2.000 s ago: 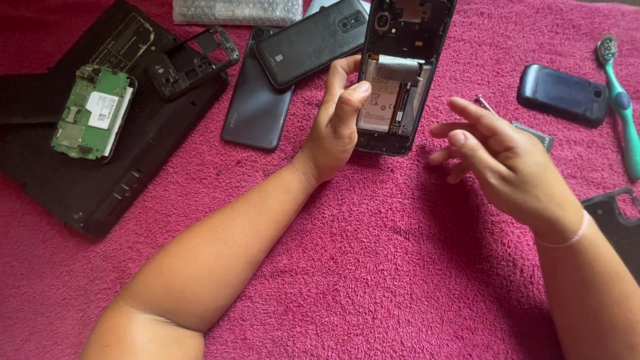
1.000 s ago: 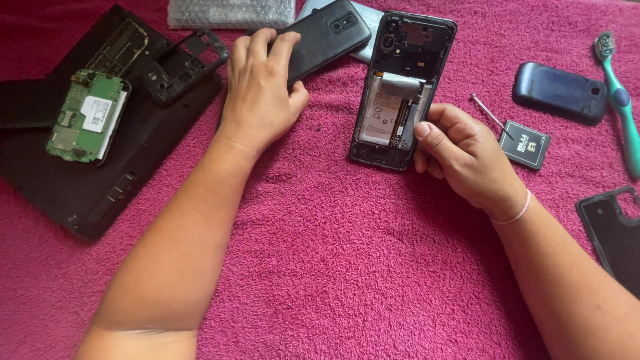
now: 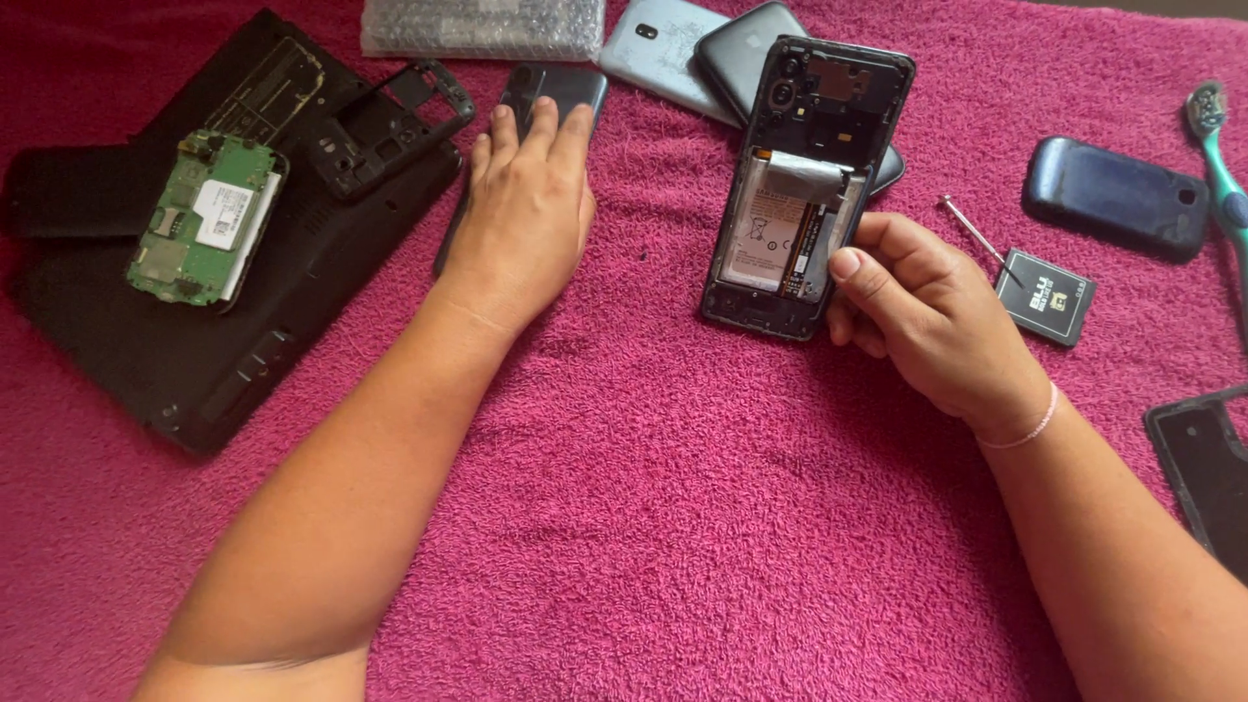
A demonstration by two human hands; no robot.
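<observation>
My right hand grips the lower right edge of an opened smartphone, tilted up with its back cover off. A pale battery and a silvery flap above it show inside. My left hand lies spread, palm down, over a dark smartphone on the towel and hides most of it. Partly behind the opened phone, a black phone lies over the corner of a light blue phone. Right of my right hand are a small black battery and a thin screwdriver touching it.
On the left, a green circuit board and a black phone frame lie on a black laptop base. A bubble-wrapped item is at the top. At right are a dark blue cover, a toothbrush and a black phone cover.
The opened phone has passed from my left hand to my right. The black phone that lay over the dark one at the upper left is now further right, and my left hand rests on the dark one.
</observation>
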